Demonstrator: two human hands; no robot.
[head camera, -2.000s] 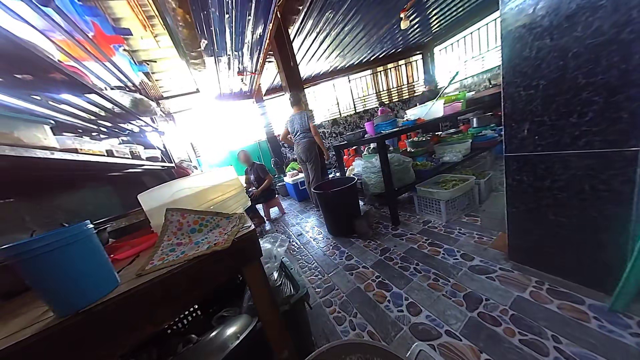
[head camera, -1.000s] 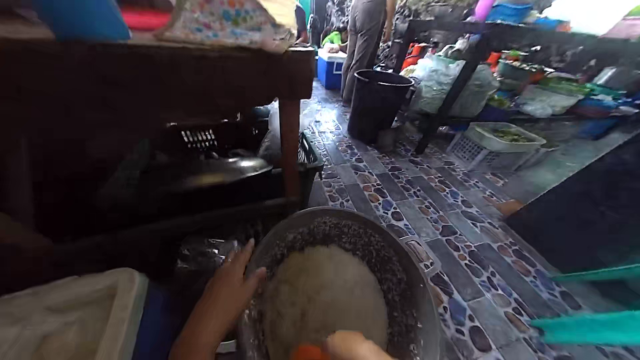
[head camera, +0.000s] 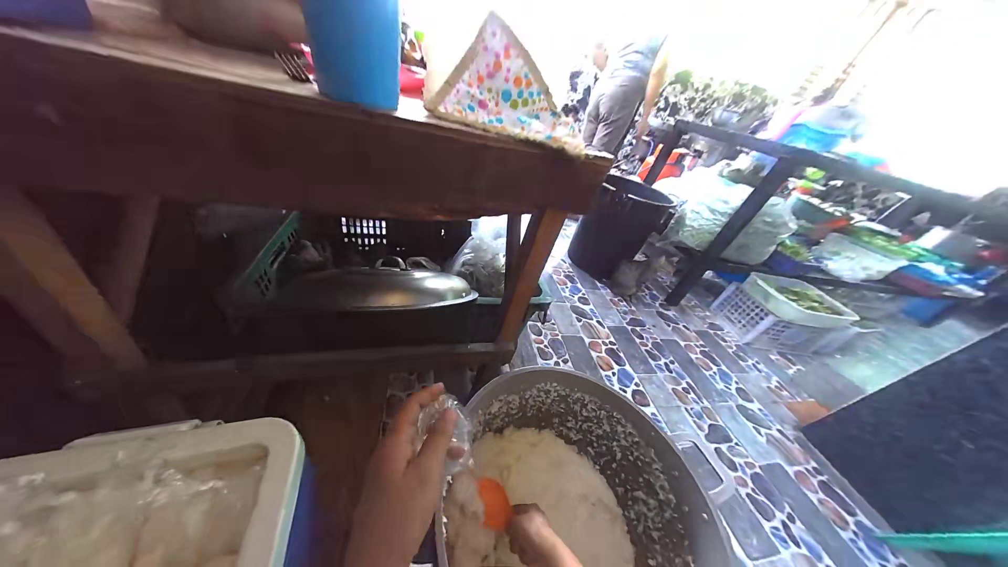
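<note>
My left hand (head camera: 413, 465) holds a clear plastic bag (head camera: 445, 429) open at the left rim of a large metal pot (head camera: 693, 480). Cooked white rice (head camera: 559, 488) fills the pot's lower part, and loose grains stick to its inner wall. My right hand (head camera: 539, 535) is closed around an orange scoop (head camera: 494, 504), which is in the rice beside the bag. Part of the scoop and the right hand's lower side are hidden.
At lower left stands a cooler box (head camera: 287, 449) with wrapped portions inside. A wooden table (head camera: 315, 157) bears a blue container (head camera: 354, 51) and a dotted cloth (head camera: 504, 87). Under it lies a metal lid (head camera: 378, 287). Beyond are a black bin (head camera: 622, 228), a basket (head camera: 756, 315) and a standing person (head camera: 626, 87).
The left hand, seen without a clear bag one second ago, now holds one. The orange scoop has come further into view, in the rice. The view has tilted down since two seconds ago.
</note>
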